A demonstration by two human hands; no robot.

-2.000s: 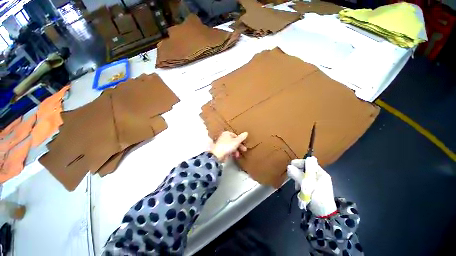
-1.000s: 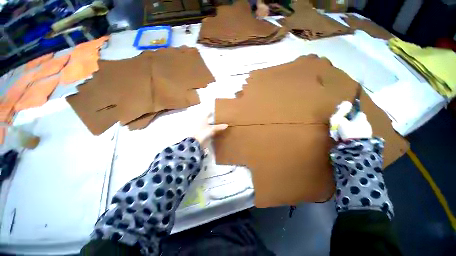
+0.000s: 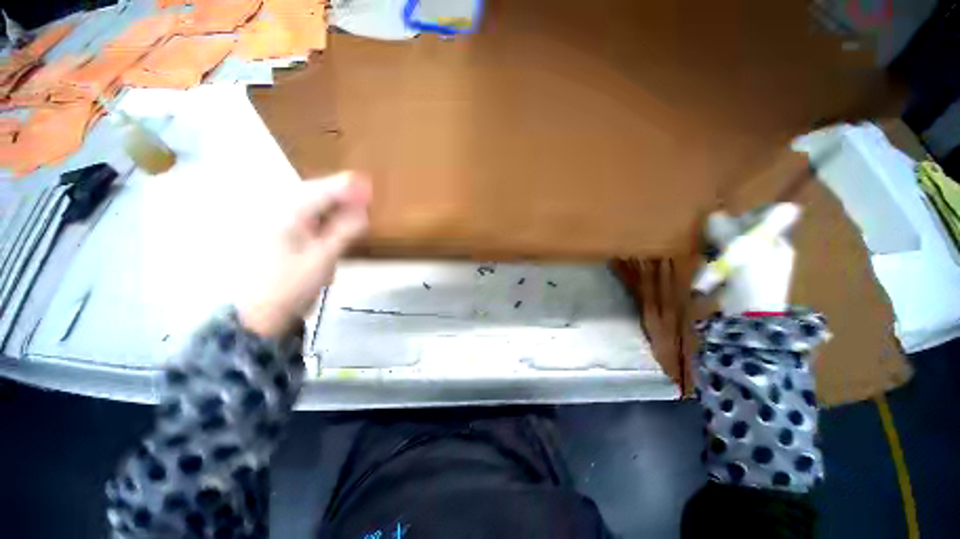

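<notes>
A large brown panel (image 3: 505, 137) is raised over the table in front of me and is blurred. My bare left hand (image 3: 316, 237) grips its near left edge. My gloved right hand (image 3: 753, 258) is at its near right corner, with the fingers closed on the panel edge and the dark scissors, which are blurred. The right-hand stack of panels (image 3: 842, 284) lies under and beyond my right hand, with slitted edges showing at its left. The left-hand stack is hidden or cannot be told apart from the raised panel.
Orange cut pieces (image 3: 174, 53) lie at the far left. A small bottle (image 3: 147, 150) and a black lump (image 3: 90, 192) are at the left. A blue tray (image 3: 444, 23) is at the back. Dark snips lie on the white sheet (image 3: 453, 316). Yellow-green fabric (image 3: 940, 195) is at the right.
A brown panel has come off the right-hand stack and moved left, raised between both hands. My left hand has moved left and nearer. The view has turned down and left.
</notes>
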